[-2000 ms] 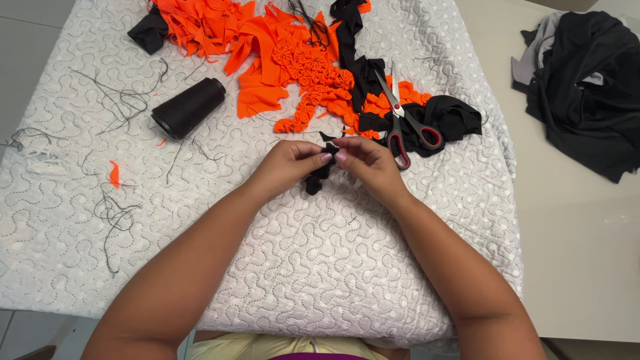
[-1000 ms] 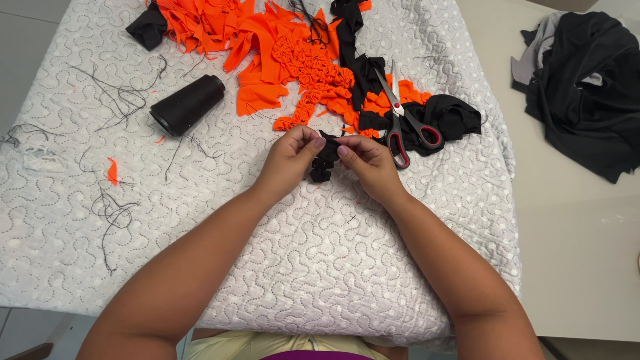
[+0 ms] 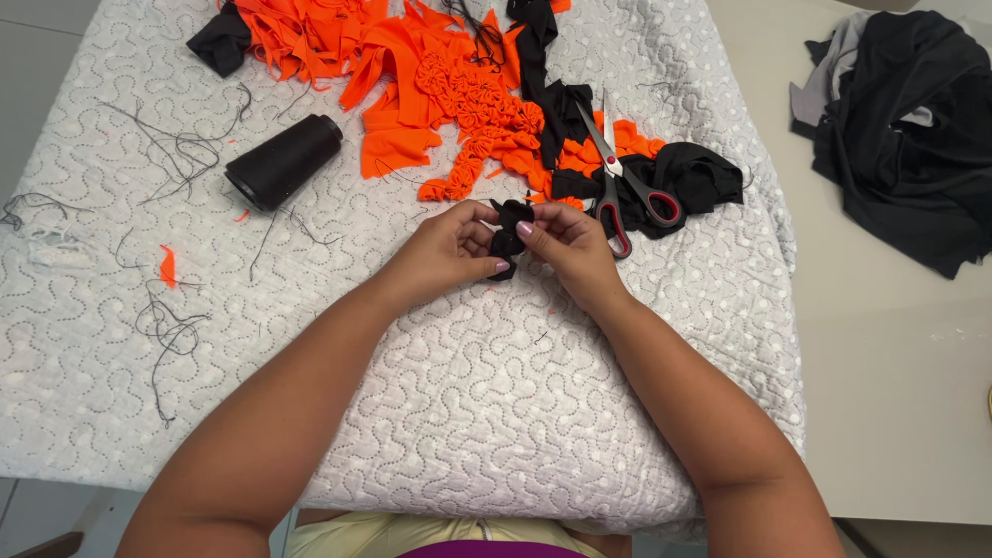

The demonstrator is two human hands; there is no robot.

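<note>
Between my two hands is a small gathered piece of black fabric (image 3: 508, 242). My left hand (image 3: 457, 252) pinches its left and lower side; my right hand (image 3: 570, 248) holds its upper right part between thumb and fingers. Whether a needle is there cannot be seen. Just right of my right hand lie scissors (image 3: 612, 167) with black and red handles, blades a little apart, on black and orange fabric. Beyond my hands are gathered orange fabric rosettes (image 3: 484, 108). A cone of black thread (image 3: 284, 163) lies on its side to the left.
A pale quilted cover (image 3: 496, 403) lies under everything. Orange fabric strips (image 3: 318, 35) and a black scrap (image 3: 222, 40) are at the back. Loose dark threads (image 3: 167, 329) and an orange scrap (image 3: 167, 266) lie at left. Black cloth (image 3: 914, 139) is heaped on the pale surface at right.
The fingers of both hands have shifted around the black piece, and it has turned between them. The scissors and the thread cone have stayed in place.
</note>
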